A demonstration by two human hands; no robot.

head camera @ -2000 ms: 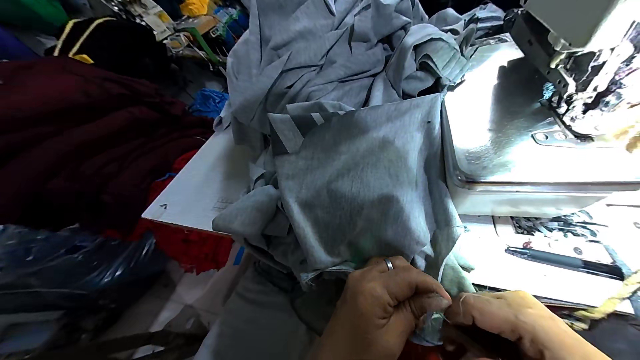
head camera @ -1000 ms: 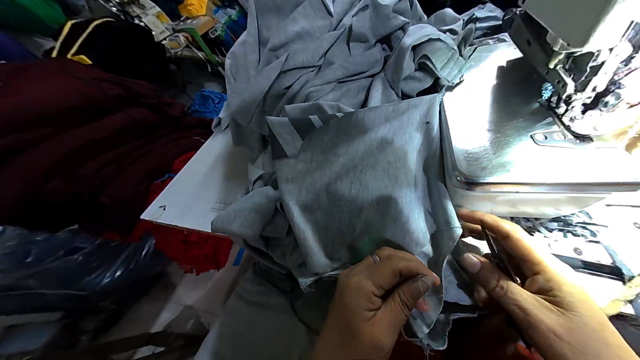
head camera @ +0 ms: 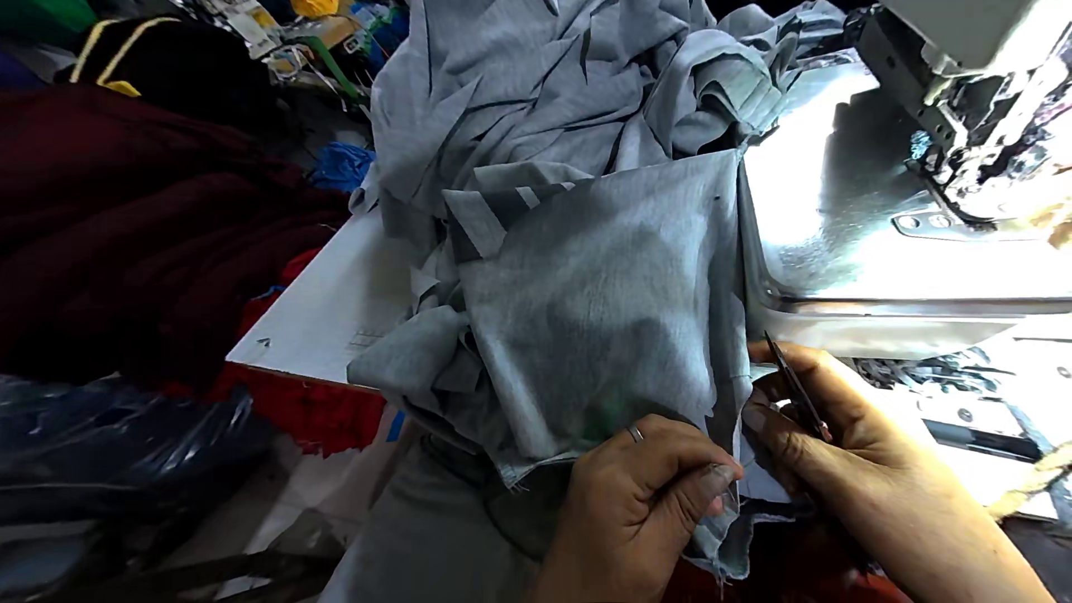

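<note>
Grey fabric (head camera: 603, 293) lies over the board's edge and my lap, with a frayed lower edge. My left hand (head camera: 653, 494), a ring on one finger, pinches the fabric's edge at the bottom between thumb and fingertips. Just right of it, my right hand (head camera: 837, 444) holds small dark metal scissors or thread snips (head camera: 794, 381), tip pointing up, and its thumb and fingers touch the fabric's right edge. More grey fabric (head camera: 536, 92) is heaped behind the folded piece.
A sewing machine (head camera: 963, 126) with a shiny metal bed (head camera: 837, 251) stands at the right. A white board (head camera: 327, 293) runs under the fabric. Dark red cloth (head camera: 142, 226) and a dark plastic bag (head camera: 126, 444) are at the left. Cut scraps (head camera: 930, 368) lie below the machine bed.
My right hand has moved from beside my left hand up along the fabric's right edge. The dark tool in it now shows clearly. My left hand has shifted only slightly.
</note>
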